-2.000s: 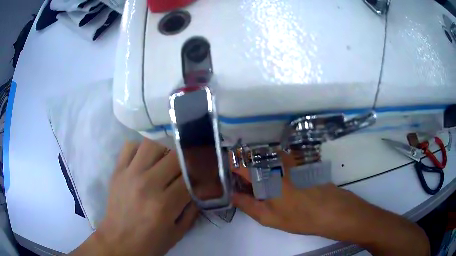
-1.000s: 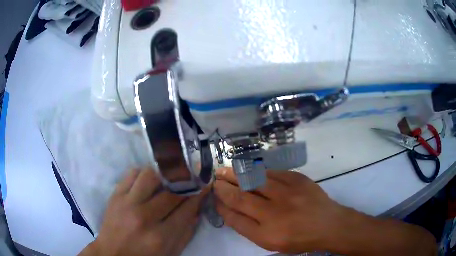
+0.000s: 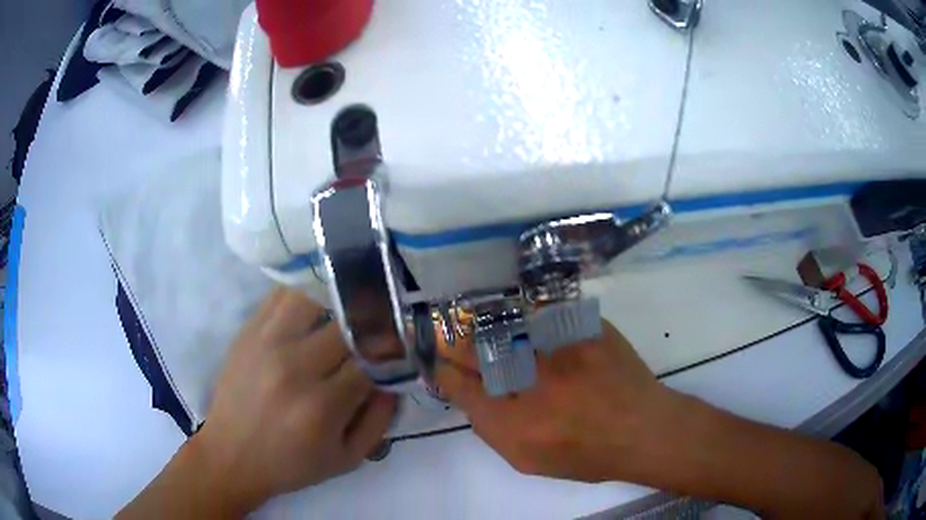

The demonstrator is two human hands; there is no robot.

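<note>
A pale grey garment panel [image 3: 168, 274] with a dark edge lies left of and partly under the white sewing machine head [image 3: 457, 122]. My left hand [image 3: 289, 401] is on its near right part, fingers curled; their tips are blurred and partly behind the shiny metal loop [image 3: 357, 274]. My right hand [image 3: 569, 406] is at the needle area, its fingertips hidden behind the loop and grey knobs [image 3: 506, 361]. The needle and presser foot are hidden. A small rounded metal end [image 3: 380, 450] shows below my left hand; what it belongs to is unclear.
Red and black handled scissors [image 3: 841, 310] lie right of the machine, beside a small brown piece [image 3: 815, 268]. Loose grey pieces with dark edges [image 3: 152, 56] are behind at the left. A red cone [image 3: 315, 25] stands on the machine. Blue tape [image 3: 14, 305] marks the left table edge.
Since one second ago, my left fingers have curled more and my right hand has shifted slightly upward. The rounded metal end now shows farther left. The view has also shifted.
</note>
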